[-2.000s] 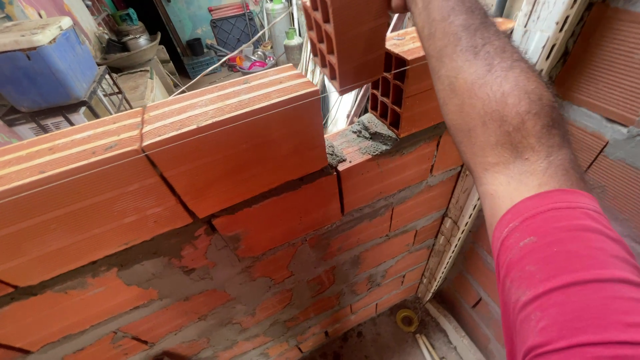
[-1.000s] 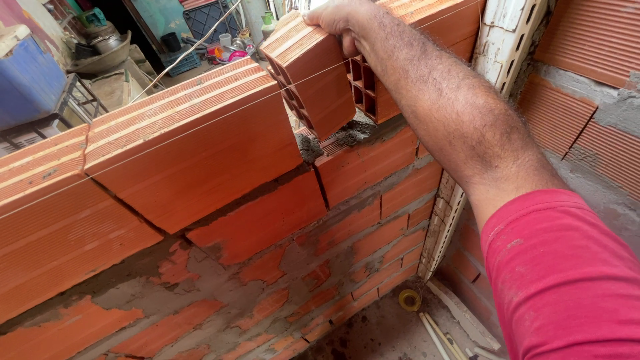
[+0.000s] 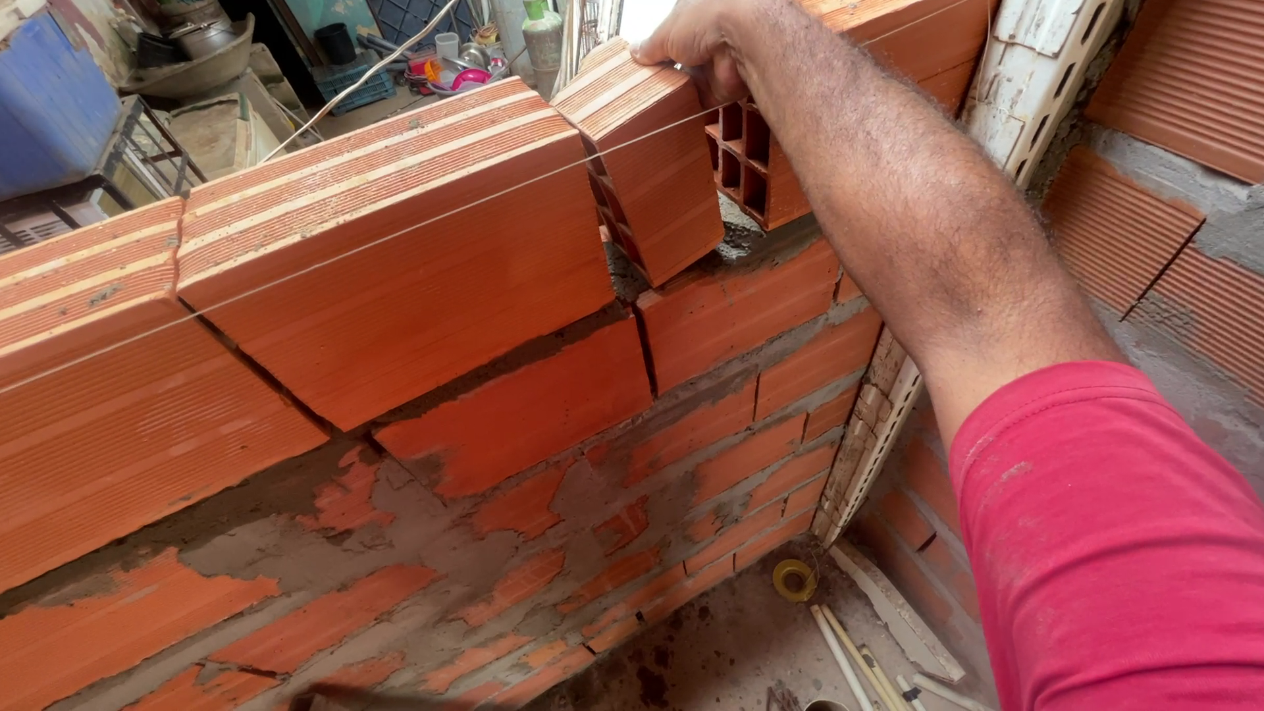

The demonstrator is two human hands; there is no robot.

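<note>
My right hand (image 3: pixel 706 44) grips the top of a short hollow clay brick (image 3: pixel 657 178), fingers over its far upper edge. That brick stands tilted in the gap of the wall's top course, its lower edge at the mortar (image 3: pixel 739 232). On its left is a long hollow brick (image 3: pixel 395 267); on its right, a brick with open square cells (image 3: pixel 755 163) sits partly behind my forearm. A taut string line (image 3: pixel 395 229) runs along the front of the top course. My left hand is out of the frame.
A white perforated metal post (image 3: pixel 1032 89) stands at the wall's right end, beside another brick wall (image 3: pixel 1126 227). Below lie a yellow ring (image 3: pixel 794 581) and thin strips (image 3: pixel 859 657) on the floor. Behind the wall are a blue container (image 3: pixel 54 109), pots and a green-topped cylinder (image 3: pixel 542 39).
The short brick was held above the gap two seconds ago; it has come down into it, tilted, with my right hand still on it. The view has shifted somewhat.
</note>
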